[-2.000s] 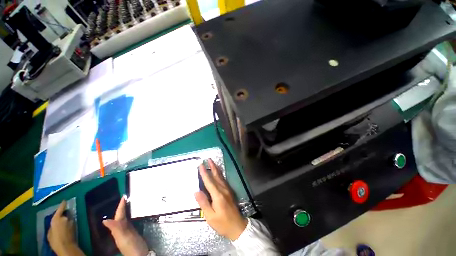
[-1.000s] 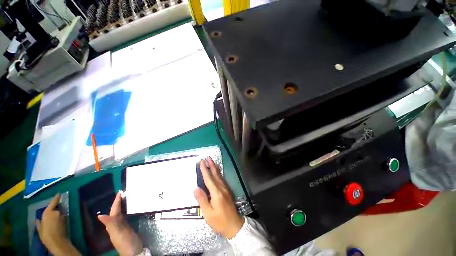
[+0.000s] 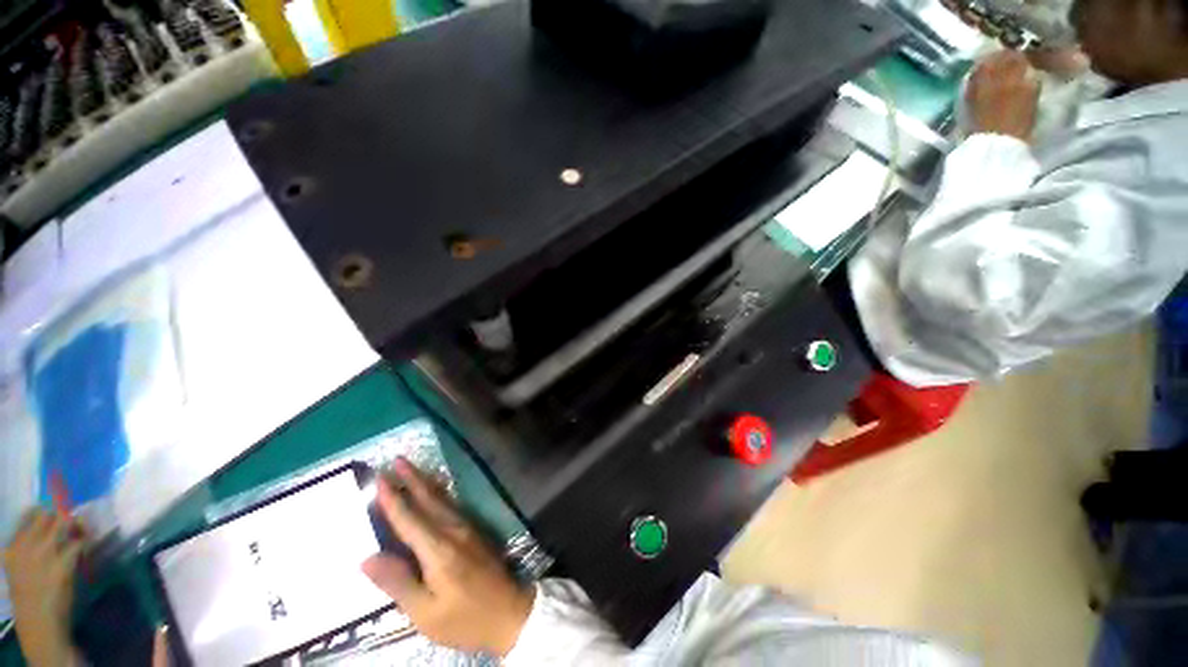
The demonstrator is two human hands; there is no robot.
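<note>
A tablet (image 3: 280, 568) with a black border and a glowing white screen with small dark marks lies tilted at the lower left. Bubble wrap (image 3: 414, 452) shows under and behind it. Inner parts show along its lower edge. My right hand (image 3: 450, 563) holds its right end, thumb and fingers on the black border. Of my left hand (image 3: 160, 646), only a fingertip shows at the tablet's lower left edge; the rest is cut off by the frame.
A black press (image 3: 573, 170) with green buttons and a red button stands right of the tablet. White sheets (image 3: 169, 209) and a blue film (image 3: 81, 404) lie behind. A co-worker's hand (image 3: 42, 573) is at an orange stick (image 3: 60, 495). Another person (image 3: 1029, 248) is at right.
The view has swung right, so the tablet sits further left and the second person shows. The co-worker's hand has moved from the lower pad to the orange stick. My right hand stays on the tablet.
</note>
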